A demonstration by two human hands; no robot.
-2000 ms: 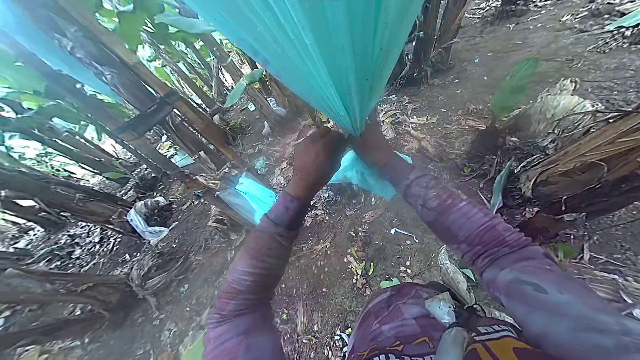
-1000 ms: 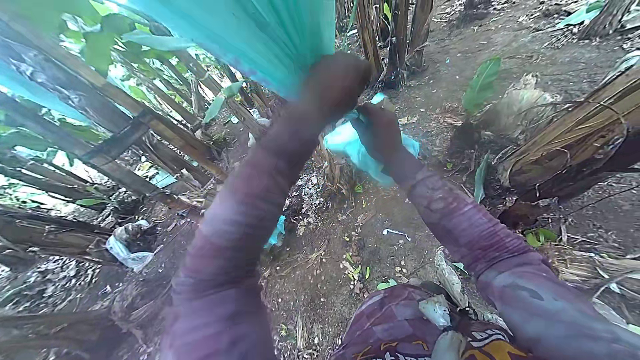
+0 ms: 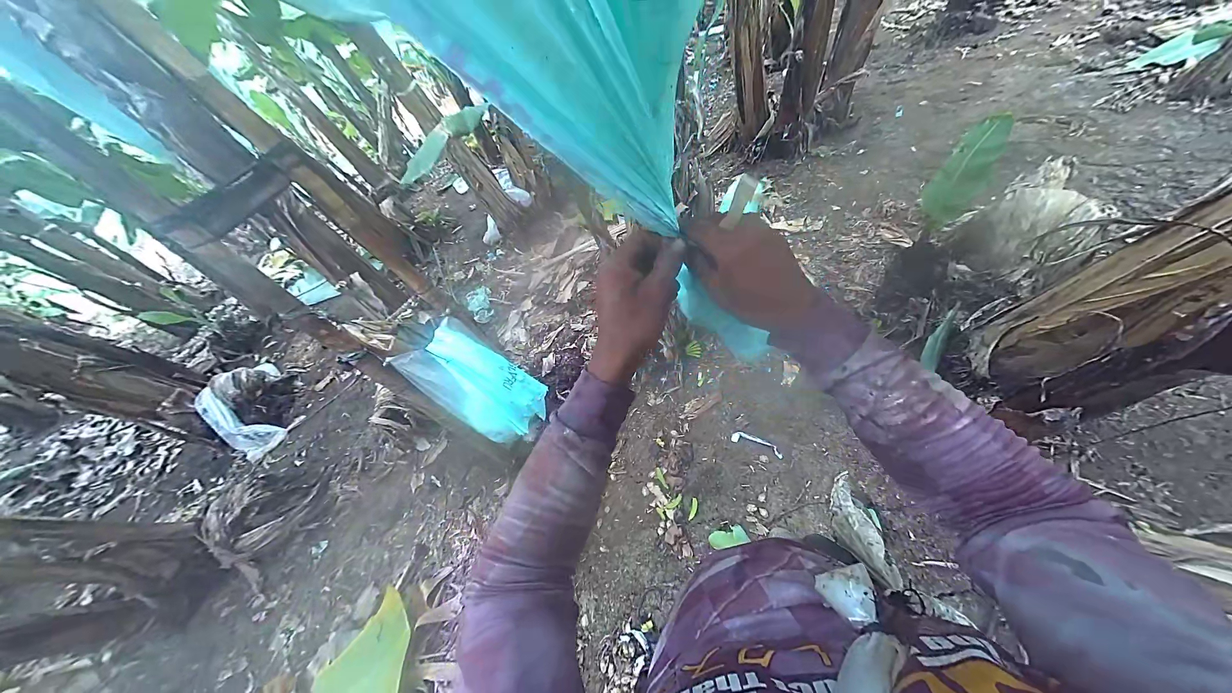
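Note:
A large blue-green plastic bag (image 3: 587, 106) hangs from above and narrows to a gathered neck at centre. My left hand (image 3: 633, 289) pinches the neck from the left, thumb and fingers closed on it. Close beside it, my right hand (image 3: 746, 265) grips the same neck from the right. The loose tail of the bag (image 3: 722, 322) hangs below and behind my right hand. What lies inside the bag cannot be seen.
Another blue plastic bag (image 3: 476, 380) bearing writing lies by the poles (image 3: 318, 183) at left. A clear plastic scrap (image 3: 241, 409) is on the ground. Banana plant trunks (image 3: 1116, 298) stand at right and behind. Dry leaves and a small white object (image 3: 757, 444) lie on the soil.
A second ago my left hand was up on the bag, apart from and above my right hand. Now both hands are together at the gathered neck.

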